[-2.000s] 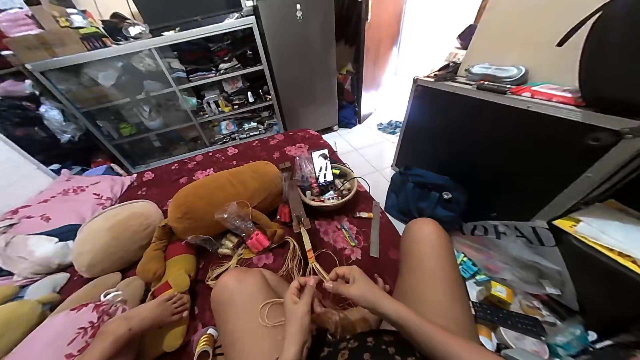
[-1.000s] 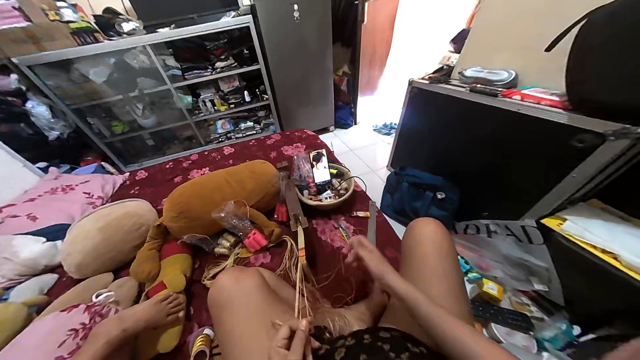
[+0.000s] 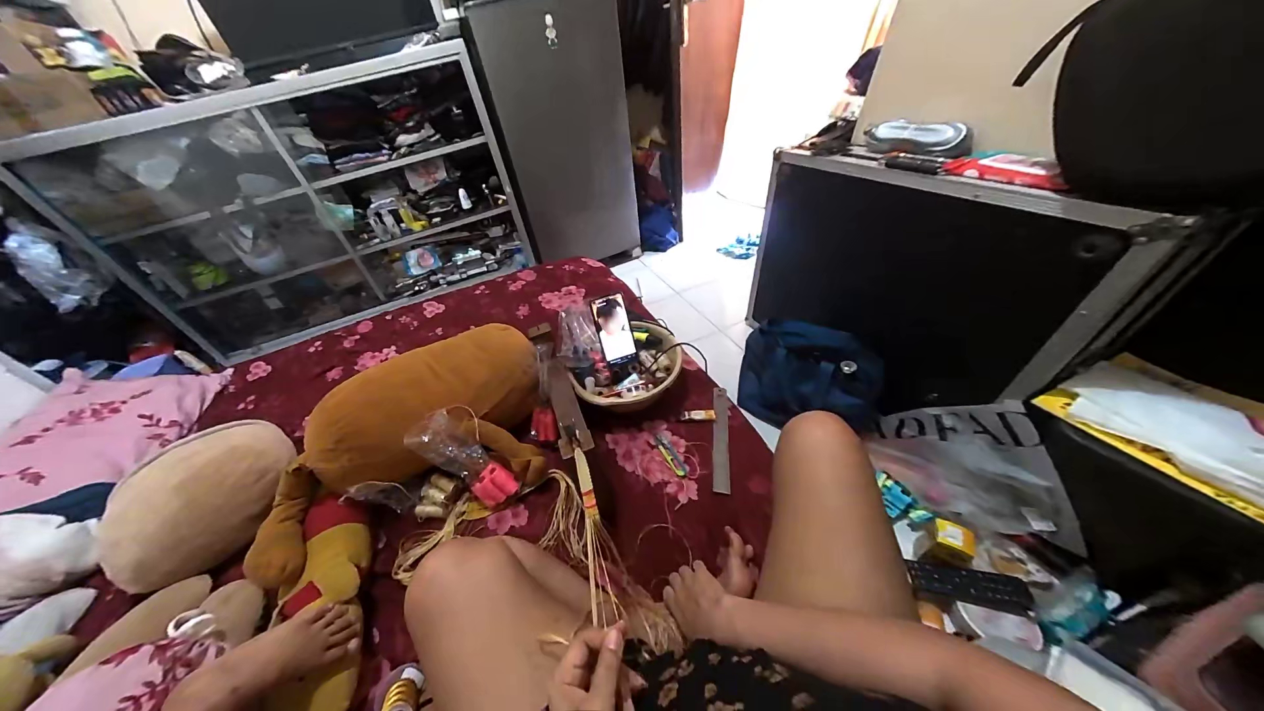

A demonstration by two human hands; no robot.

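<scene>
Pale fibre strands (image 3: 594, 568) run from a narrow woven strip (image 3: 587, 486) down toward my lap. My left hand (image 3: 592, 670) pinches their lower ends at the bottom centre. The strip's far end meets a flat board (image 3: 566, 410) lying on the bed. My right hand (image 3: 696, 600) is low beside my foot, by the loose fibres between my legs; whether its fingers hold a strand cannot be told. More loose fibre (image 3: 568, 518) lies left of the strip. A metal ruler (image 3: 721, 441) and a small cutter (image 3: 671, 456) rest to the right.
Beyond the strip stands a basket (image 3: 647, 397) of small items with a phone (image 3: 613, 329) propped in it. A brown plush toy (image 3: 420, 400) and pink spools (image 3: 494, 484) lie left. Another person's foot (image 3: 321, 637) rests near the plush. A blue bag (image 3: 810, 373) sits beside the bed.
Both hands were together at the strands two seconds ago. My left hand has moved down toward my lap with them; my right hand has come away and lowered beside my foot.
</scene>
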